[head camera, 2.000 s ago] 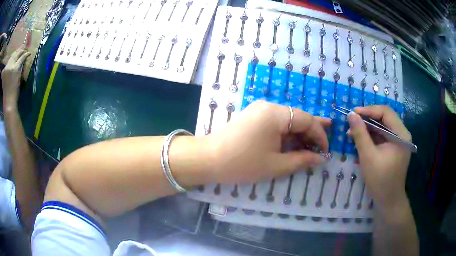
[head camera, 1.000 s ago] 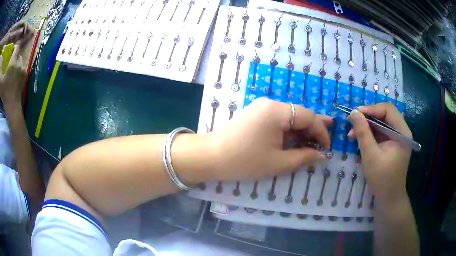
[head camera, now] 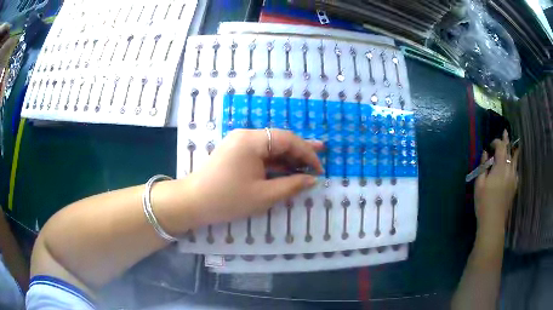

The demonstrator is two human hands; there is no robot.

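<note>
A white board (head camera: 291, 245) holds rows of dark silver bar-shaped metal pieces with round ends. A blue patterned film (head camera: 370, 145) lies across its middle rows. My left hand (head camera: 248, 166) rests over the board's middle, thumb and fingertips close together beside the film. Whether they pinch a metal piece is hidden. My right hand (head camera: 497, 181) is at the far right, off the board, with silver tweezers (head camera: 480, 169) in it. Its fingertips are at a small black object (head camera: 496, 128) I cannot identify.
A second white board (head camera: 97, 112) with similar pieces is at upper left. Stacked boards (head camera: 533, 163) stand at the right, with more along the top. A crumpled clear bag (head camera: 491, 48) is at upper right. A yellow strip (head camera: 16, 163) runs along the left.
My right hand has moved from the blue film to the far right with the tweezers. The view has turned right, so the boards appear further left. My left hand stays over the board.
</note>
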